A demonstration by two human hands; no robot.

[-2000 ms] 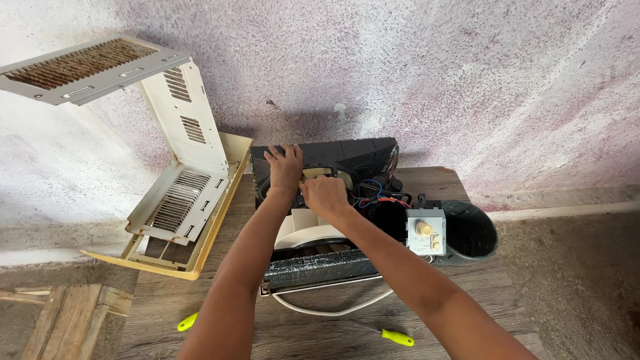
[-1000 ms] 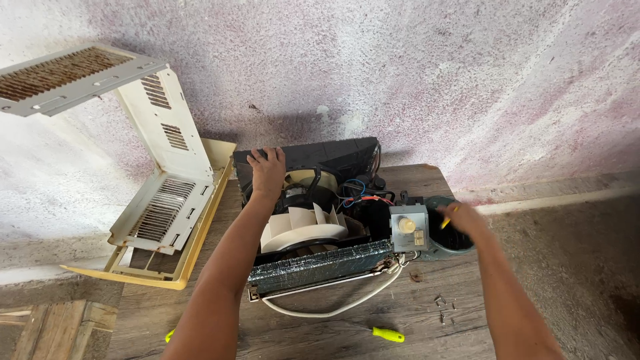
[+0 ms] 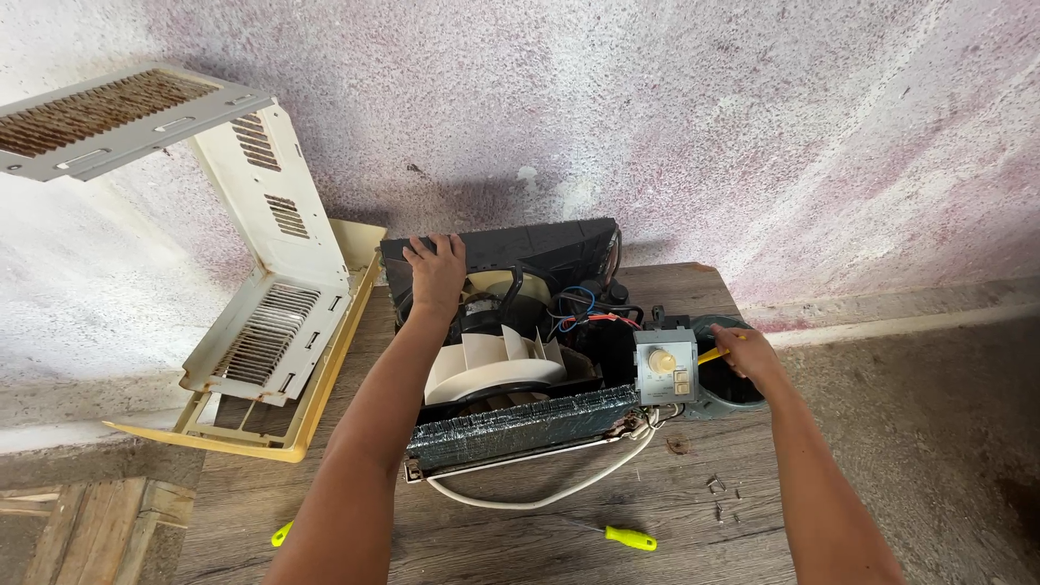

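An opened window air conditioner stands on the wooden tabletop, with its white blower wheel (image 3: 496,370), finned coil (image 3: 524,422) and black rear shroud (image 3: 520,244) exposed. My left hand (image 3: 437,276) rests on the shroud's top edge at its left, fingers spread. My right hand (image 3: 746,355) is over the mouth of a dark green bucket (image 3: 731,406), closed around a thin yellow-handled tool (image 3: 713,354); the tool's type cannot be told. Between bucket and blower sits the grey control box (image 3: 665,383) with a cream knob (image 3: 661,361). Coloured wires (image 3: 589,317) lie behind it.
The slotted metal casing (image 3: 268,211) stands in the yellowed front frame (image 3: 305,422) at left. A screwdriver with a neon handle (image 3: 630,538), another neon handle (image 3: 282,533) and several screws (image 3: 717,485) lie near the front. A white cord (image 3: 536,504) loops before the unit. The wall is behind.
Two seconds ago both hands were together at the rear of the unit. My right hand has since moved right to the bucket, while my left hand has settled on the shroud's edge.
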